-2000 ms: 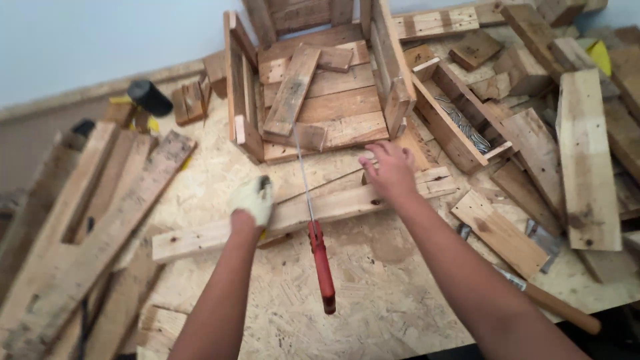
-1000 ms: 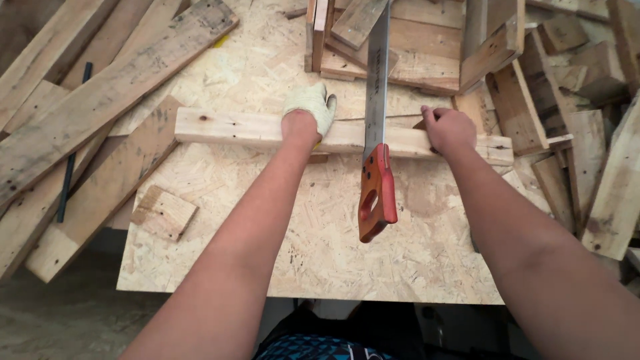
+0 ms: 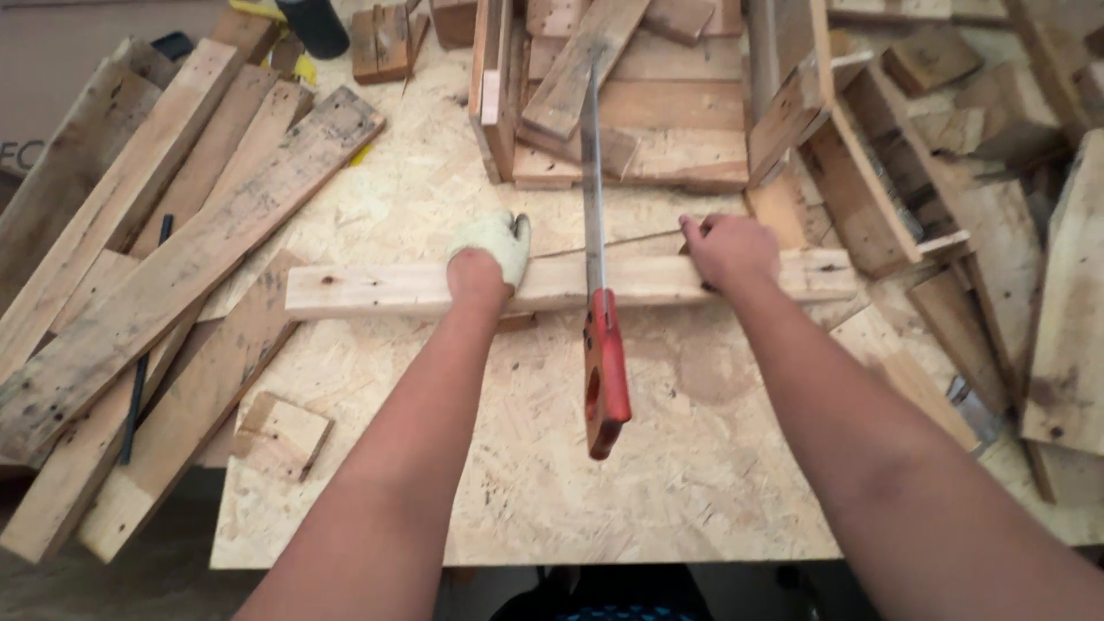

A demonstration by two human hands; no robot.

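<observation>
A light wooden batten (image 3: 388, 289) lies crosswise on the OSB tabletop (image 3: 535, 448). My left hand (image 3: 492, 254), in a pale glove, rests on its left half with the fingers curled over the far edge. My bare right hand (image 3: 731, 250) is at the right half, fingers bent at the far edge, by the end of a thin dark strip (image 3: 617, 246) that runs behind the batten. Between the hands a handsaw (image 3: 608, 371) with a red and orange handle stands with its blade across the batten, untouched by either hand. The fingertips of both hands are partly hidden.
Beyond the batten stands an open wooden box (image 3: 630, 164) holding loose pieces. Long boards (image 3: 190, 250) are piled at the left, with a black rod (image 3: 142, 371). A small wood block (image 3: 280, 435) lies near the front left. A narrow wooden tray (image 3: 871, 190) and offcuts crowd the right.
My right hand, with bent fingers apart two seconds ago, now has them drawn together at the batten's far edge. The saw stays across the batten between my hands. The view has shifted.
</observation>
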